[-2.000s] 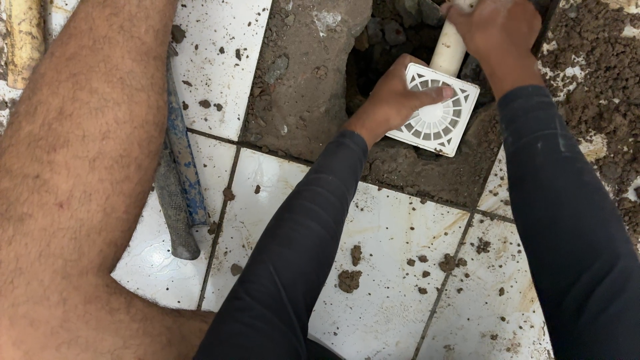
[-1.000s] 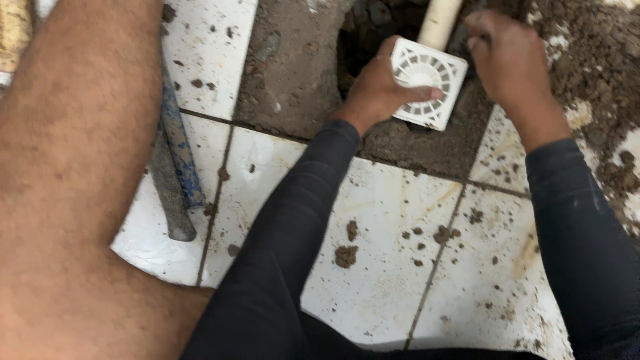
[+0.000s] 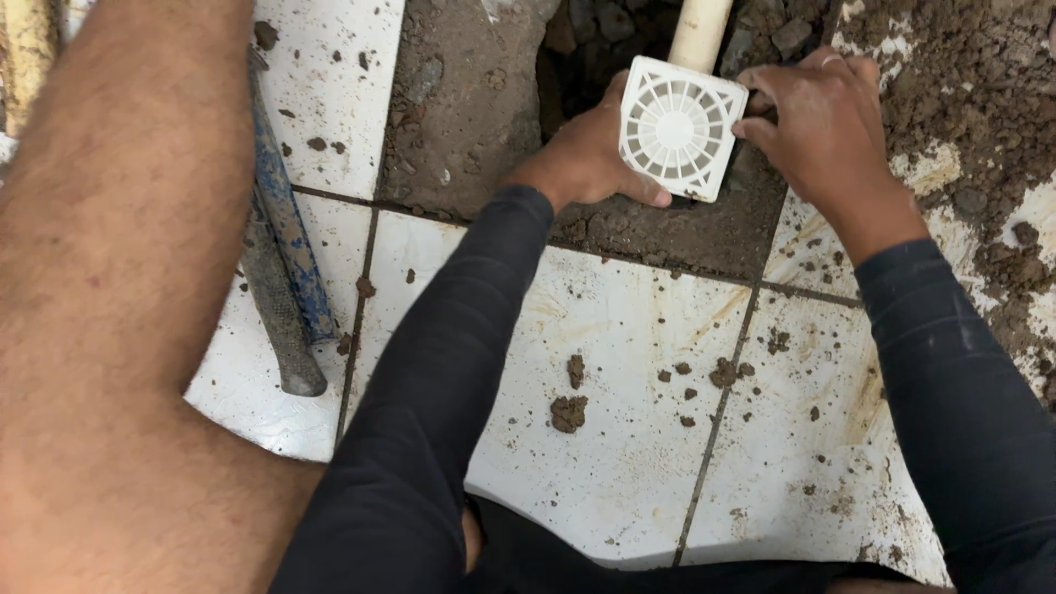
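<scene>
A square white plastic drain grate with a round slotted centre is at the upper middle, over the near side of a dug hole. My left hand grips it from the left, with the thumb along its lower edge and the other fingers hidden behind it. My right hand is at the grate's right edge, the thumb and a finger against its upper right corner. A cream plastic pipe runs up from behind the grate. Whether the grate is joined to the pipe, I cannot tell.
The hole holds dark stones and has a rough mortar rim. Loose soil is heaped at the right. A rubber-gripped tool handle and a chipped blue metal bar lie on white tiles beside a bare leg.
My right hand has left the pipe, where it was two seconds ago, and come down to the grate's right edge. The left hand keeps its hold on the grate, its thumb now lower.
</scene>
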